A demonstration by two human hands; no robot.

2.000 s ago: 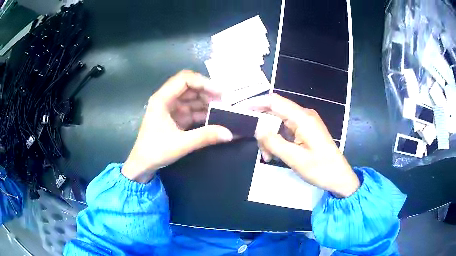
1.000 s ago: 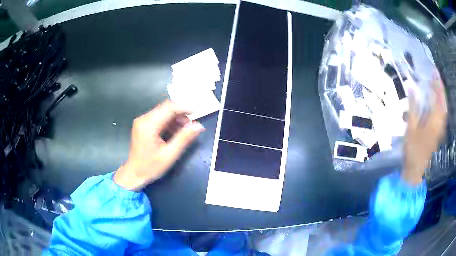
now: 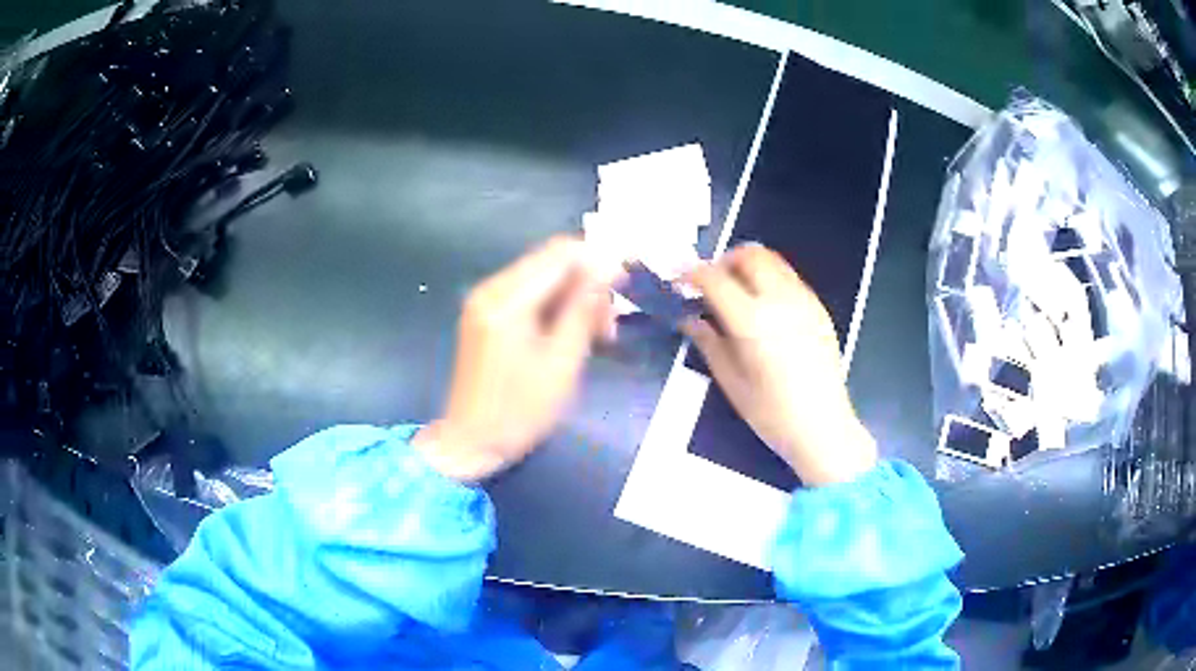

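Observation:
A small dark adhesive pad (image 3: 660,298) is between my two hands, blurred. My right hand (image 3: 777,347) pinches its right side. My left hand (image 3: 518,354) is at its left side, with blurred fingers; whether it grips anything cannot be told. A loose stack of white plates (image 3: 652,203) lies just beyond the fingertips. The long black adhesive strip (image 3: 820,171) lies under and beyond my right hand. Its near end shows bare white liner (image 3: 695,514), with a bare patch running up its left side.
A clear plastic bag (image 3: 1049,295) of white panels with black rectangles lies at the right. A tangled heap of black cables (image 3: 105,236) lies at the left, one cable end (image 3: 295,180) sticking out. The bench's pale far edge (image 3: 735,22) curves behind.
My right hand has moved from the bag back beside my left hand. A dark pad now shows between them, and more bare liner shows at the strip's near end. The camera view has shifted.

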